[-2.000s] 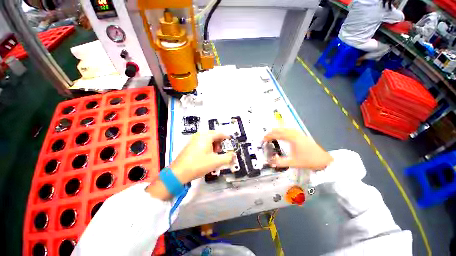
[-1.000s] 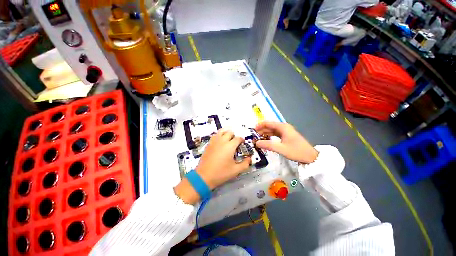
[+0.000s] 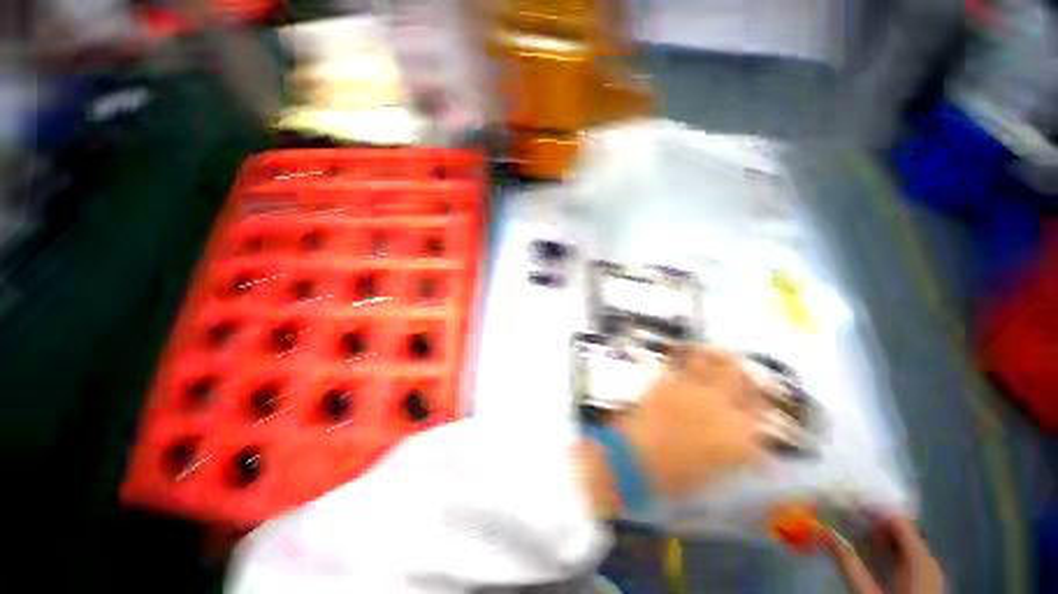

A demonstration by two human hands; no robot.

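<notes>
The frame is strongly blurred. The black-framed fixture [image 3: 647, 299] with pale centres lies on the white press table. My left hand [image 3: 696, 424], with a blue wrist band, is over the fixture's front right part and hides some of it. A dark ring-like part [image 3: 791, 400] shows just right of my left fingertips; whether they grip anything cannot be told. My right hand [image 3: 891, 563] is cut off by the bottom edge, by the table's front right corner, with fingers partly visible; its grip is unclear.
A red tray [image 3: 151, 482] with dark discs in pockets stands left. The gold-orange press head [image 3: 543, 99] is behind. A small black block [image 3: 548, 261] lies left of the fixture. An orange knob [image 3: 796, 523] is at the table's front; a yellow item [image 3: 792, 298] lies right.
The view has swung left and blurred. My right hand has moved from the fixture down to the table's front right corner. My left hand stays over the fixture, farther to its right.
</notes>
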